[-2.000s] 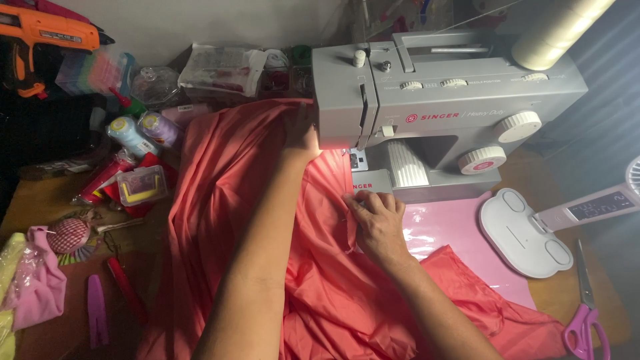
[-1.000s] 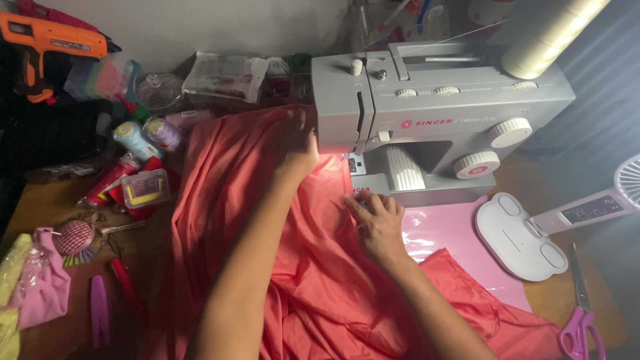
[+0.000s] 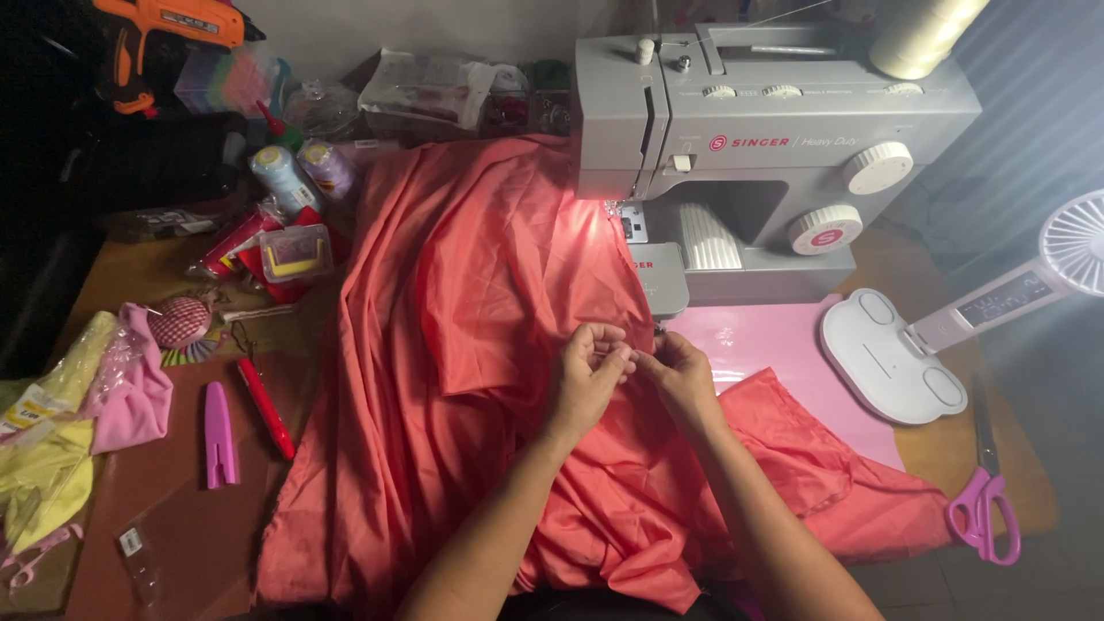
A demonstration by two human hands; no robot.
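Coral-red fabric (image 3: 388, 345) is spread over the table and reaches under the needle area of a grey Singer sewing machine (image 3: 776, 112). My left hand (image 3: 591, 371) and my right hand (image 3: 677, 371) meet over the fabric, just in front of the machine's free arm. Thumbs and forefingers are pinched together with the tips almost touching. The fabric edge runs from the presser foot down to the fingers; whether the fingertips hold that edge or something small is too fine to tell. A cone of pale thread (image 3: 927, 39) stands at the machine's right end.
Purple-handled scissors (image 3: 987, 509) lie at the right edge, near a white fan-lamp (image 3: 893, 354) on its base. To the left are a pincushion (image 3: 179, 322), a purple thread snipper (image 3: 220, 435), a red pen-like tool (image 3: 266, 410), thread spools (image 3: 289, 181) and an orange glue gun (image 3: 185, 26).
My left hand has left the fabric beside the machine's head and come down towards me, next to my right hand. My right hand no longer lies flat; its fingers are pinched.
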